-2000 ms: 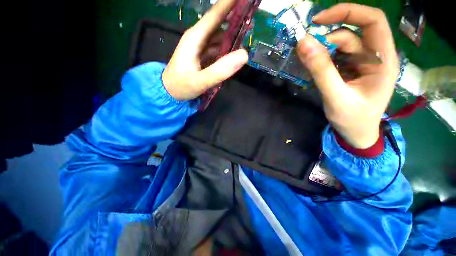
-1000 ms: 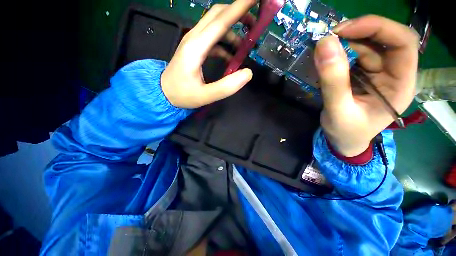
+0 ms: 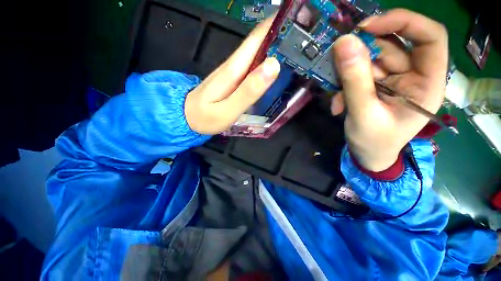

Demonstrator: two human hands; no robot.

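My left hand (image 3: 233,90) grips the red-pink phone mid-frame (image 3: 291,112) by its left edge. The frame is tilted, its pale inside facing up, with its lower end near the cuff of my left sleeve. My right hand (image 3: 384,82) holds the blue mainboard (image 3: 305,46) with grey shields between thumb and fingers, over the upper part of the frame. The board overlaps the frame; whether it is seated cannot be told. Dark thin tweezers (image 3: 409,102) lie tucked in my right palm, tip pointing to the lower right. My right fingertips are partly hidden by the board and thumb.
A black compartment tray (image 3: 214,41) lies under my hands, with a tiny yellowish bit in it. Another board (image 3: 255,11) lies at the top on the green mat. A phone frame (image 3: 479,46) and a wrapped cylinder (image 3: 480,93) are at right. Another person's blue sleeve (image 3: 472,247) shows lower right.
The frame was edge-on in my left hand and is now turned so its inside shows. The mainboard in my right hand has moved left and now overlaps the frame.
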